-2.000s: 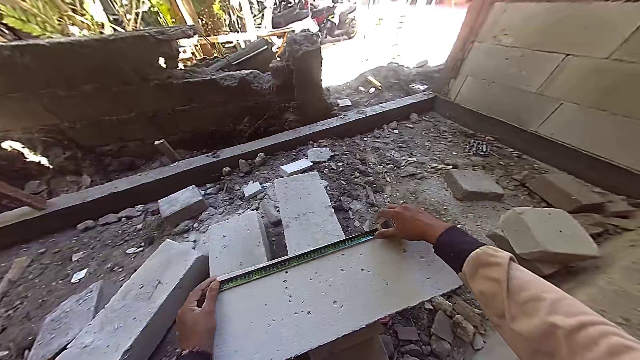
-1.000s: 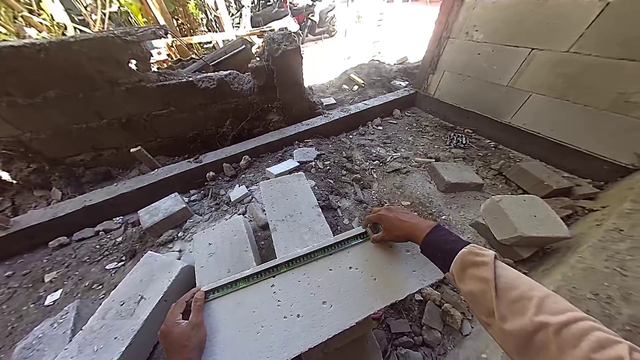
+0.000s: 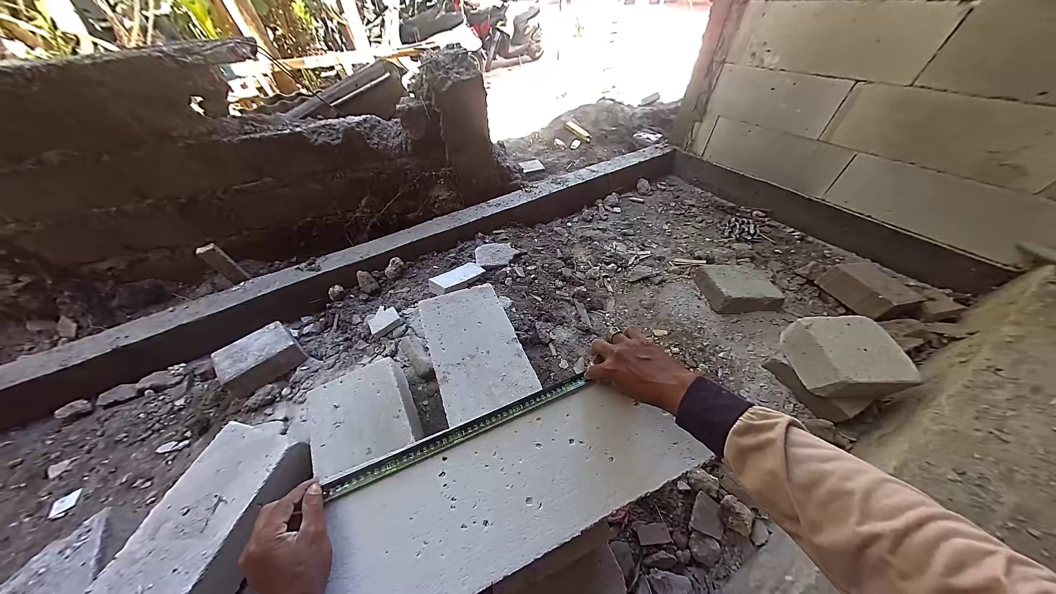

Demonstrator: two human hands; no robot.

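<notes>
A green tape measure blade (image 3: 462, 433) lies stretched along the far edge of a pale aerated concrete block (image 3: 511, 495). My left hand (image 3: 289, 540) pinches the tape's left end at the block's left corner. At the other end, near the block's far right corner, my right hand (image 3: 639, 369) holds the tape between thumb and fingers; a ring shows on one finger. Whether the tape's case is inside the right hand is hidden. Two smaller block pieces, one at the left (image 3: 363, 417) and one in the middle (image 3: 478, 351), lie just beyond the measured block.
A long block (image 3: 198, 511) lies at the left. Cut blocks (image 3: 850, 355) are piled at the right. A concrete footing beam (image 3: 330, 285) crosses behind the rubble, with a broken wall (image 3: 206, 181) beyond it. A block wall (image 3: 891, 124) stands at the right.
Both hands stay at the two ends of the tape, which still lies along the block's far edge. No other plain change shows.
</notes>
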